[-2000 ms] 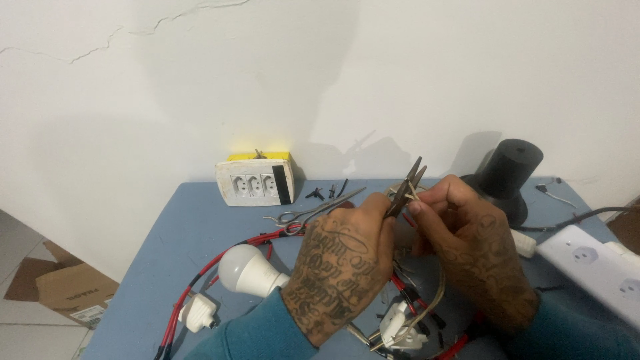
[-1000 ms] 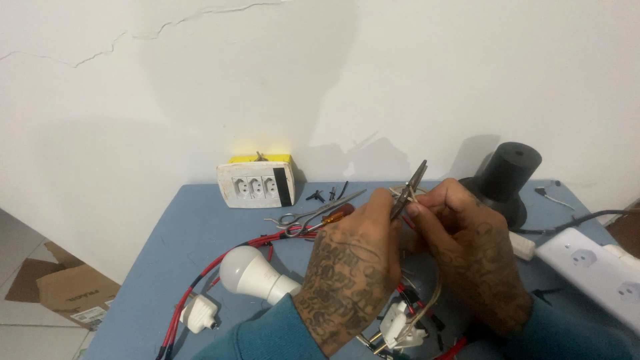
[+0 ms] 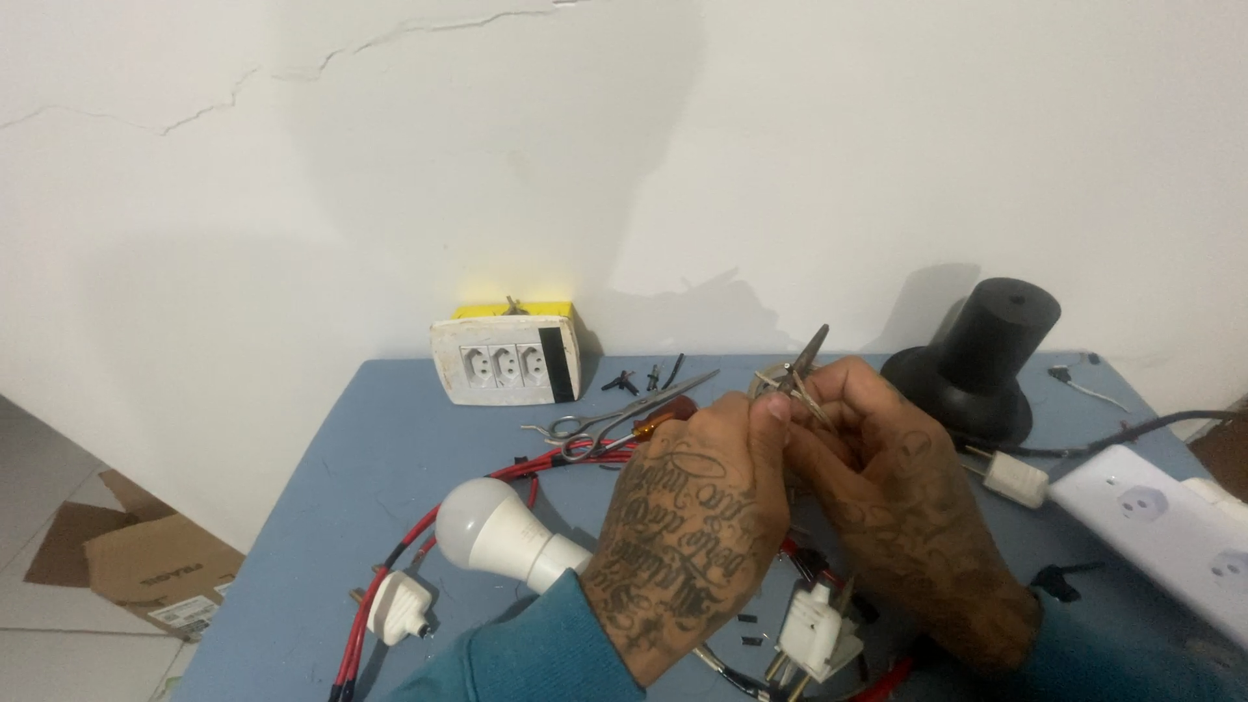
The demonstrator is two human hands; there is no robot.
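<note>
My left hand (image 3: 687, 526) grips a pair of scissors or similar cutting tool, whose dark pointed blades (image 3: 807, 353) stick up between both hands; its handles are hidden in the fist. Pinched in the fingers of my right hand (image 3: 892, 487) is a thin pale electrical wire (image 3: 811, 400), which lies against the blades. Behind the fingertips, part of a pale coil (image 3: 765, 375) shows. Left of my left hand lie metal scissors (image 3: 624, 414), a screwdriver with an orange-red handle (image 3: 665, 417) and a white LED bulb (image 3: 502, 531). Below the hands lies a white plug (image 3: 811, 629).
A socket plate on a yellow box (image 3: 502, 359) leans at the wall. Red cables (image 3: 409, 541) and another white plug (image 3: 398, 606) lie left. At right are a black cylindrical stand (image 3: 985, 361), a white plug (image 3: 1016, 479) and a white socket strip (image 3: 1150, 526). A cardboard box (image 3: 161, 565) is on the floor.
The blades between my hands have turned from spread apart to close together. My left hand has shifted slightly, and the screwdriver handle, mostly hidden two seconds ago, now shows.
</note>
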